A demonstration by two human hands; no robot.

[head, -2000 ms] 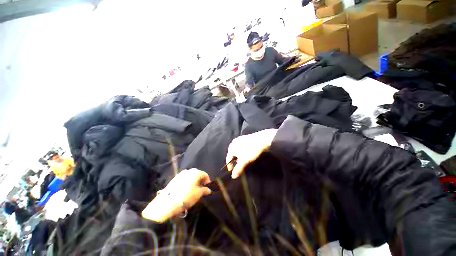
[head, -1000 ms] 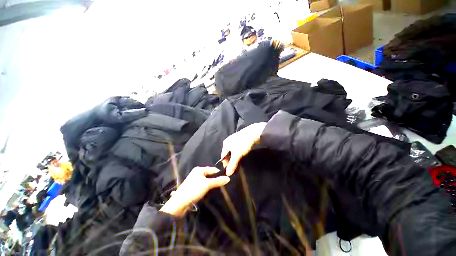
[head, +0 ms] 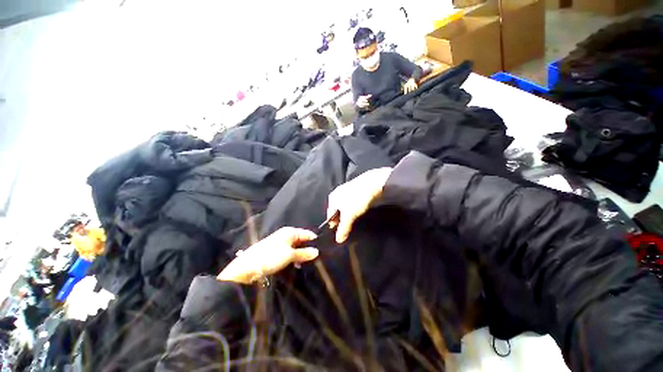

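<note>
A black coat (head: 298, 190) lies heaped in front of me. My left hand (head: 270, 256) pinches a part of the black coat between thumb and fingers. My right hand (head: 355, 203) is just above and to the right, with thumb and fingers closed on a small thin object (head: 328, 220) that points toward my left hand. The object is too small to identify. A thin dark loop of cord (head: 501, 347) hangs at the coat's lower edge, over the white table.
More black coats (head: 182, 211) are heaped at left. A red tray (head: 645, 249) with dark fittings is at the right edge. A black bundle with an eyelet (head: 607, 149), a blue crate (head: 525, 83) and cartons (head: 472, 47) stand beyond. A masked person (head: 385, 76) handles black cloth across the table.
My hands stay close together at the coat, shifting slightly. The person across has lowered the black garment that was raised in front of them, and shows again.
</note>
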